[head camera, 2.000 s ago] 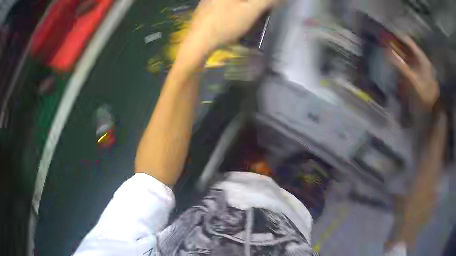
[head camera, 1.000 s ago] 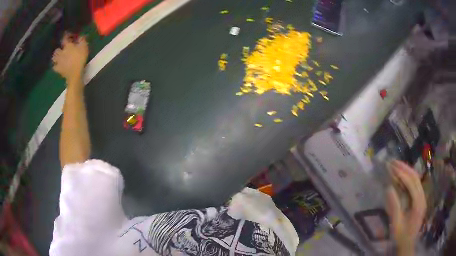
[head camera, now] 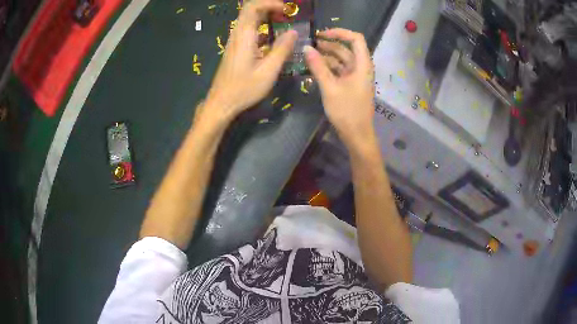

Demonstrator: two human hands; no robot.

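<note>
An open device unit (head camera: 300, 45) is held between both hands at the top centre, over the belt. It shows a green and silver board and a gold disc at its far end. My left hand (head camera: 252, 60) grips its left side, thumb over the board. My right hand (head camera: 345, 79) is at its right side and near edge, with thumb and fingers bent against it. Fingers hide part of the unit. A second unit (head camera: 119, 154) lies alone on the belt at the left, its red end with the gold disc nearest me.
Small yellow pieces (head camera: 197, 64) lie scattered around and behind my hands. A tiny white piece (head camera: 198, 25) lies near them. The pale machine (head camera: 405, 136) stands at right with a control screen (head camera: 473, 195). A curved white strip (head camera: 76, 114) edges the belt; a red tray (head camera: 47, 69) is beyond.
My left hand has come from the far left edge and my right hand from the machine. Both now meet on a unit at the top centre. The view has shifted.
</note>
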